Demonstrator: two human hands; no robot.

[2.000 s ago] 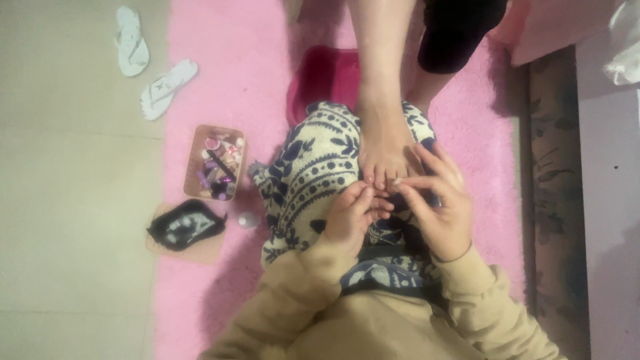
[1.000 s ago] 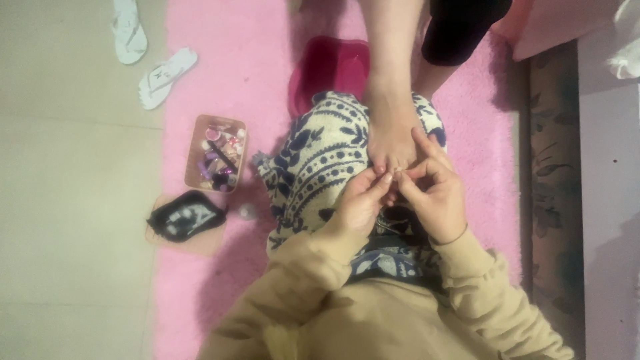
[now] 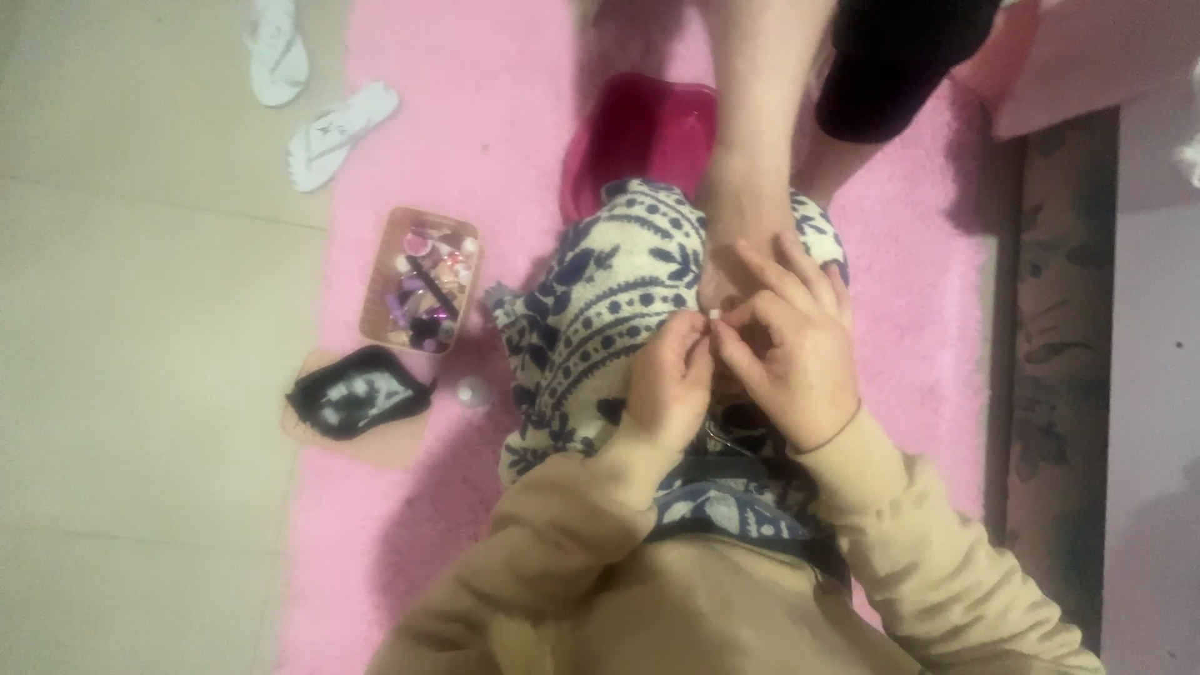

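Another person's bare foot (image 3: 741,220) rests on a cream towel with dark blue patterns (image 3: 600,291) over my lap. My right hand (image 3: 792,347) is over the toes and pinches a tiny white piece (image 3: 714,316) between thumb and forefinger. Close beside it, on the left, my left hand (image 3: 673,370) has its fingers bent at the toes, its fingertips almost meeting those of my right hand. Whether the left fingers hold anything cannot be seen. My hands hide most of the toes. A thin metal item (image 3: 727,439) lies on dark cloth just below my hands.
On the pink rug (image 3: 450,525) stand a basket of nail-care items (image 3: 372,291), an unzipped black pouch (image 3: 361,394) and a small round clear object (image 3: 472,392). A deep pink basin (image 3: 637,131) stands beyond the towel. White flip-flops (image 3: 342,136) lie upper left; a patterned furniture side (image 3: 1064,375) borders the right.
Two seconds ago my left hand was palm up with its fingers spread below the toes; now its fingers are bent in near my right fingertips. My right hand stays at the toes.
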